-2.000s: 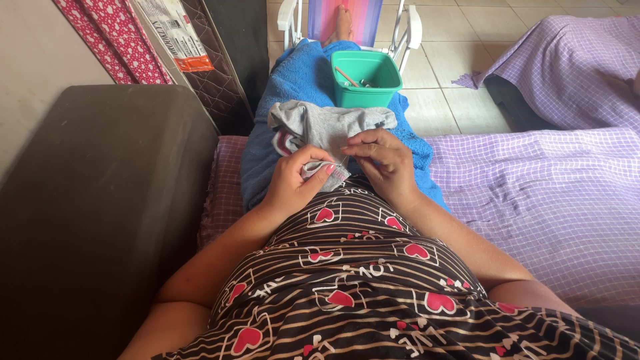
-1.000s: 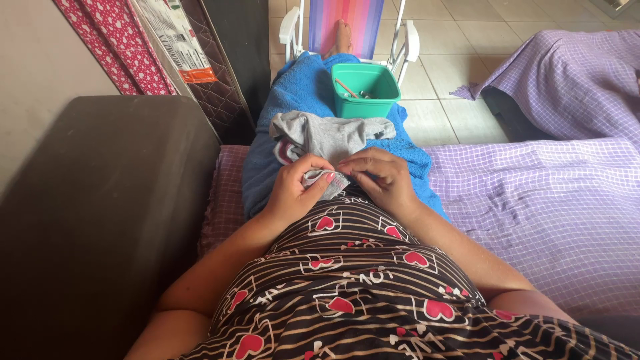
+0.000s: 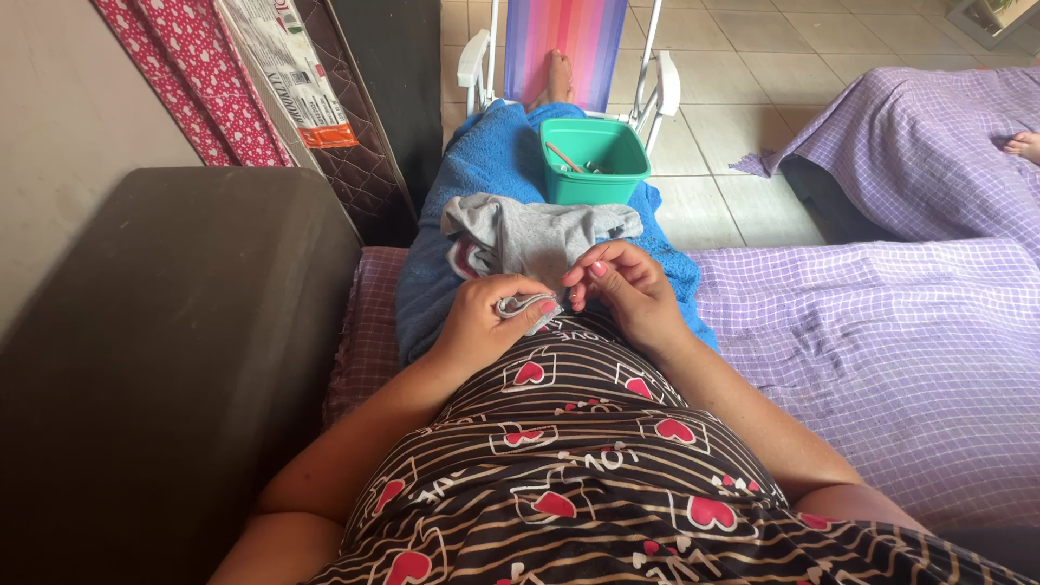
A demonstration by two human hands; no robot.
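My left hand point(image 3: 487, 317) grips a bunched edge of a grey fabric garment point(image 3: 544, 231) between thumb and fingers. Just to its right, my right hand point(image 3: 630, 288) is raised with curled fingers, thumb near the index finger; whether something small, such as a needle, is pinched there cannot be told. The garment lies over my lap on a blue towel point(image 3: 487, 162), with a dark red and white part at its left. Beyond it, a green plastic tub point(image 3: 597, 191) rests on my legs and holds a pinkish stick point(image 3: 564, 157) and small items too small to name.
My bare foot rests on a striped folding chair point(image 3: 566, 49) with white armrests. A dark sofa armrest point(image 3: 203, 244) stands at left. Purple checked cloth point(image 3: 877, 341) covers the seat at right and another piece of furniture, where another person's foot point(image 3: 1024, 146) shows at the edge.
My right hand, close against my left at the fabric one second ago, is now a little apart from it, raised and turned with its fingers more in view. My left hand keeps hold of the fabric.
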